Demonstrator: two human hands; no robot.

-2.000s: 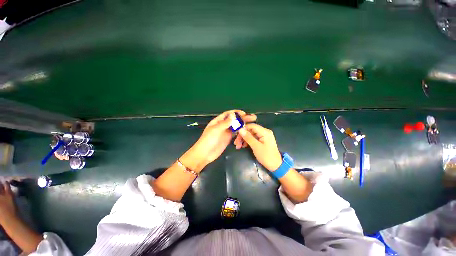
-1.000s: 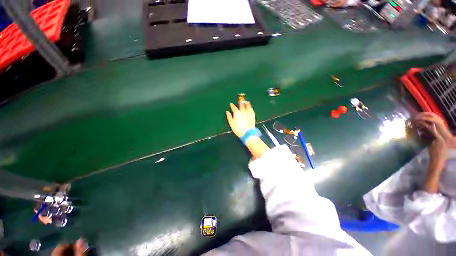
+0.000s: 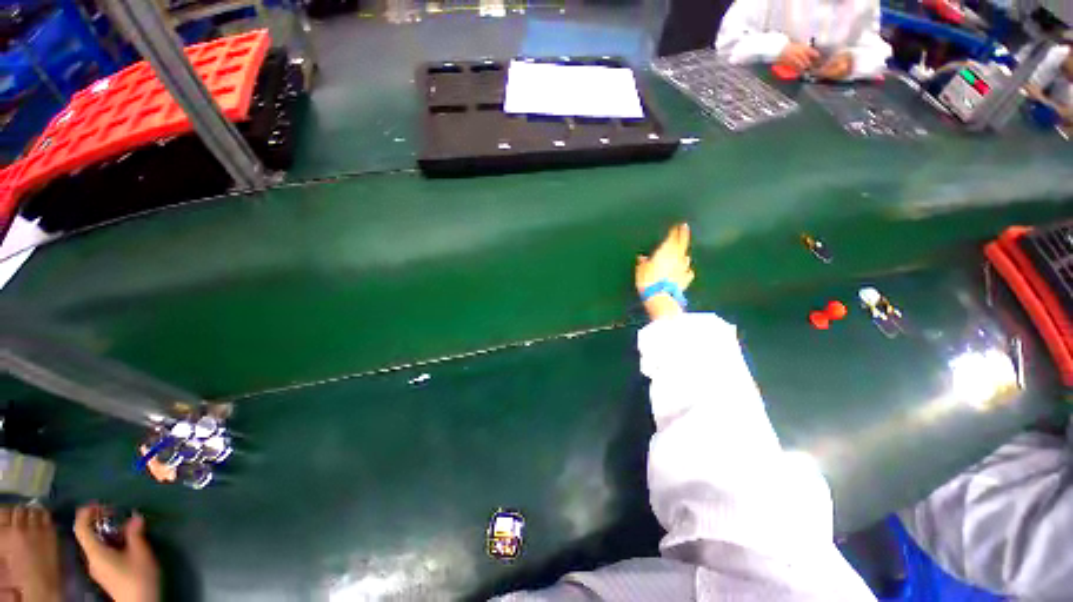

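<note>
My right hand, with a blue band at the wrist, reaches over the far green bench surface, palm down. It is small and blurred, and I cannot tell whether its fingers hold anything. A watch case with yellow, black and white internals lies near the front edge, well below my right hand. My left hand is not in view. The tweezers, blue stick and set-aside screens do not show; my sleeve covers that area.
Shiny round pieces lie at left beside a metal post. Another person's hands are at lower left, one on a round piece. Red caps and small parts lie right. A black tray, red trays and gridded sheets stand farther back.
Both hands were together on a small case; then my right hand reached outward alone and is now farther forward. The view has tilted up. The screen and case on the far surface no longer show.
</note>
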